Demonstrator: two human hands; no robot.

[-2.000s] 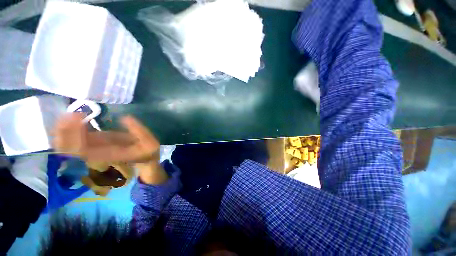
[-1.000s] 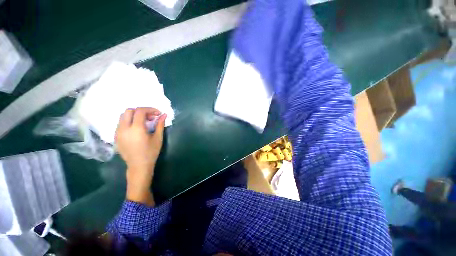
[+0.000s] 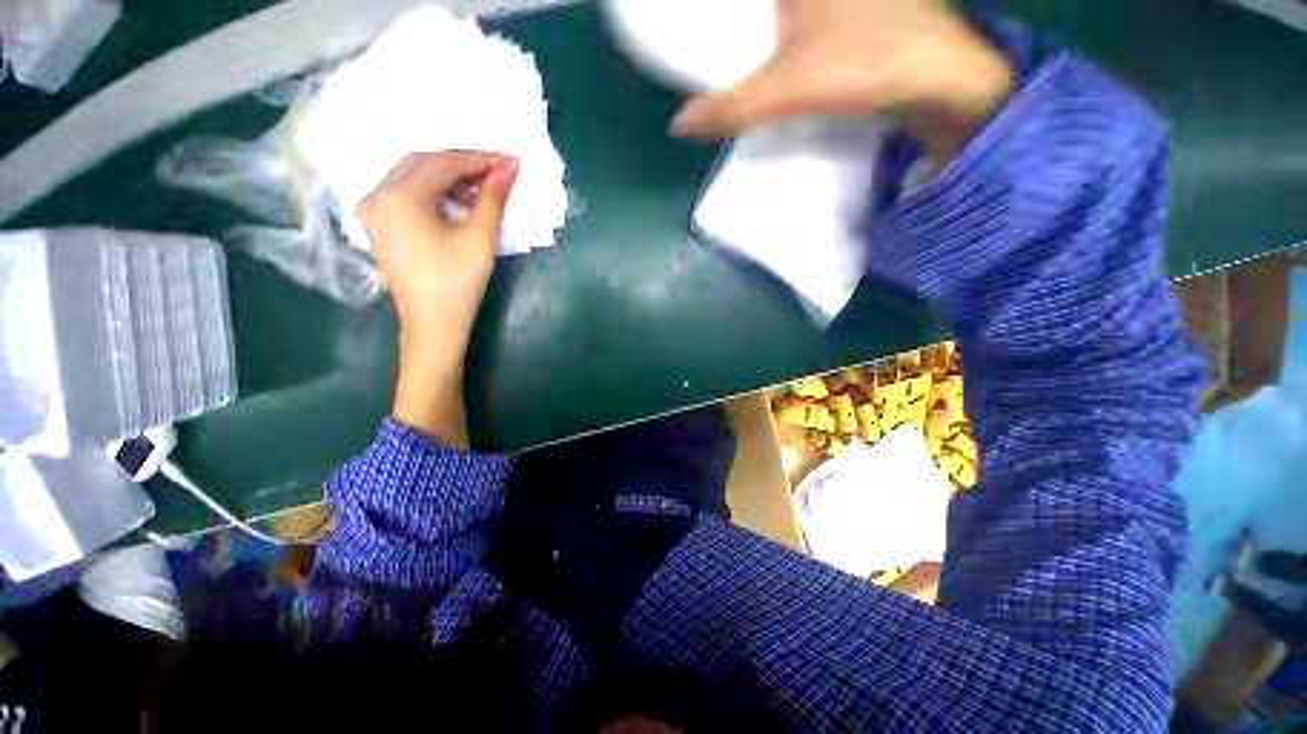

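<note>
A loose pile of thin white sleeves (image 3: 430, 93) lies on the green bench, over crinkly clear film (image 3: 265, 172). My left hand (image 3: 437, 237) is at the pile's near edge with fingertips pinched together; a small pale bit shows between the fingers, and I cannot tell what it is. My right hand (image 3: 860, 72), blurred at the top, holds a smooth white rounded unit (image 3: 698, 36), cut off by the top edge. Below that hand a flat white square piece (image 3: 788, 215) lies on the bench, partly hidden by the hand and sleeve.
Stacked white trays (image 3: 144, 337) stand at left, beside a small screen device (image 3: 144, 453) with a cable over the bench edge. A curved grey rail (image 3: 187, 93) runs behind. Below the bench, an open carton (image 3: 767, 466) holds yellow pieces (image 3: 860, 409) and white material.
My left hand went from blurred at the far left to the sleeve pile and stays pinched there. My right hand came into view with the white unit, over the square piece. The view has shifted.
</note>
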